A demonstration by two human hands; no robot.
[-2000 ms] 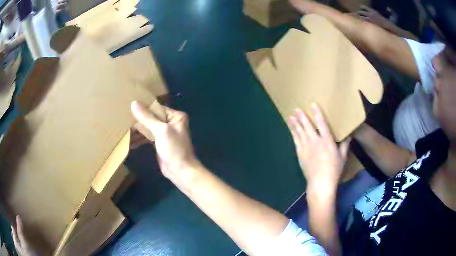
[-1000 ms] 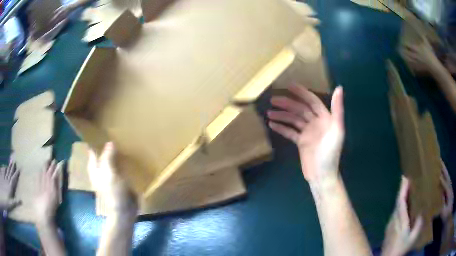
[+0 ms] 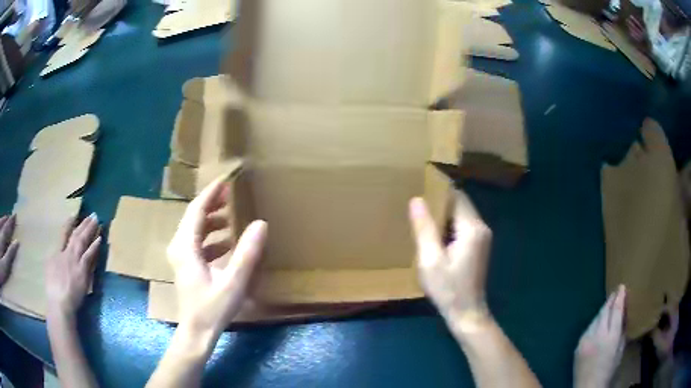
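A part-folded box [image 3: 341, 220], an open brown tray, is in front of me. Its lid panel [image 3: 341, 53] stands back at the far side, and its front wall is up along the near edge. My left hand [image 3: 208, 261] grips its left side wall, thumb inside. My right hand [image 3: 454, 261] grips its right side wall, thumb inside. Fingertips behind the walls are partly hidden. Flat box blanks [image 3: 144, 235] lie beneath and to the left of the box.
A brown box [image 3: 492, 129] lies just right of the lid. Other people's hands [image 3: 72, 269] rest on a blank [image 3: 53, 189] at left. At right another person's hand [image 3: 602, 341] holds a blank [image 3: 644, 235]. More cardboard [image 3: 197, 17] lies across the dark green table [image 3: 561, 189].
The box has turned from slanting to facing me squarely and its side walls now stand. My right hand, open and free one second ago, has closed on the right side wall.
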